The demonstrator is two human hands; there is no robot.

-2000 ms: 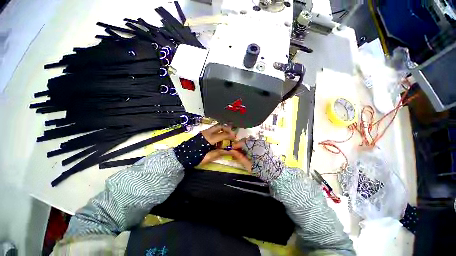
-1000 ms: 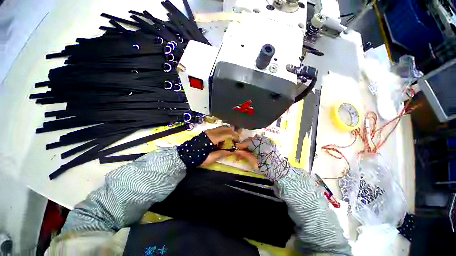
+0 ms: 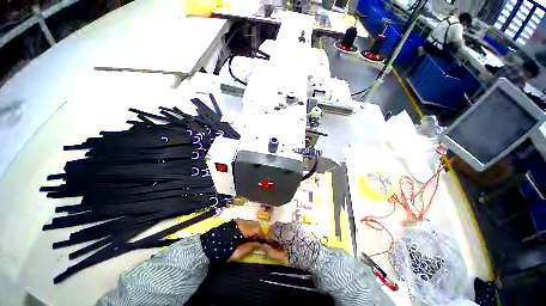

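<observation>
My left hand (image 3: 246, 236), in a dark dotted cuff, and my right hand (image 3: 275, 253), in a pale patterned cuff, meet just in front of the sewing machine (image 3: 269, 178). Their fingers close on a small dark strap piece (image 3: 263, 242); its end and any ring are hidden or too blurred to tell. A yellowish metal part (image 3: 264, 213) shows under the machine head, above my fingers. Finished black straps (image 3: 132, 179) lie fanned at the left, with silver rings (image 3: 196, 155) at their machine-side ends. A stack of black straps (image 3: 251, 285) lies below my wrists.
Right of the machine lie a yellow tape roll (image 3: 375, 184), orange-red cord (image 3: 413, 203), red-handled snips (image 3: 381, 272) and a clear bag of rings (image 3: 426, 263). A grey-screened panel (image 3: 500, 124) stands at the right. Thread cones (image 3: 349, 39) and a person (image 3: 448, 33) are farther back.
The view has tilted up, showing more of the machine and the room behind. My hands remain together in front of the machine and appear slightly farther from its head.
</observation>
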